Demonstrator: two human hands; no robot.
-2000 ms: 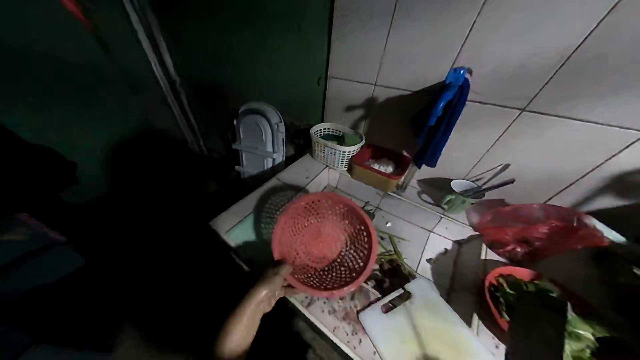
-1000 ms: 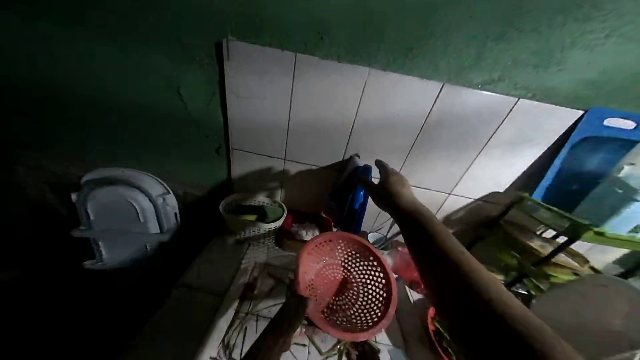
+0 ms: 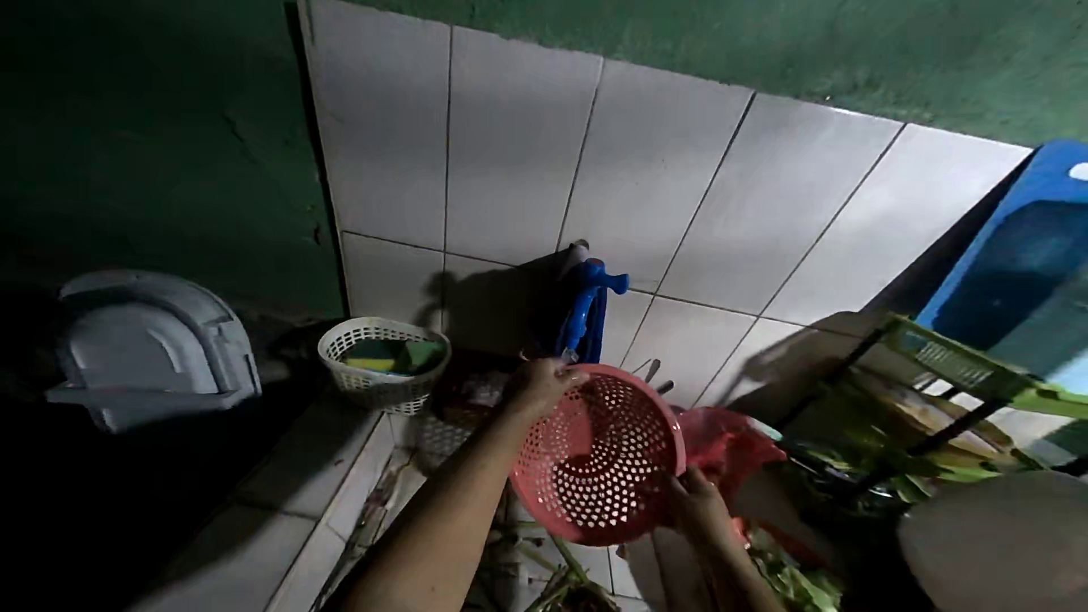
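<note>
A red plastic colander (image 3: 608, 459) is tilted below a blue tap (image 3: 586, 306) on the tiled wall, its holed inside facing me. My left hand (image 3: 548, 387) is at its upper left rim, right under the tap's outlet, with the fingers reaching over the edge. A small glint, perhaps water, shows between the outlet and that hand. On the lower right rim, my right hand (image 3: 701, 501) grips the colander. Parts of both hands' fingers are hidden or dark.
A white basket (image 3: 387, 387) with sponges stands on the left ledge. Cut stems (image 3: 574, 591) lie below the colander. To the right are a red plastic bag (image 3: 731, 446), leafy greens (image 3: 790, 578), a green rack (image 3: 943, 365) and a blue container (image 3: 977, 255).
My right hand has left the tap area and taken the colander's lower right rim. My left hand has moved from the lower left rim to the upper left one.
</note>
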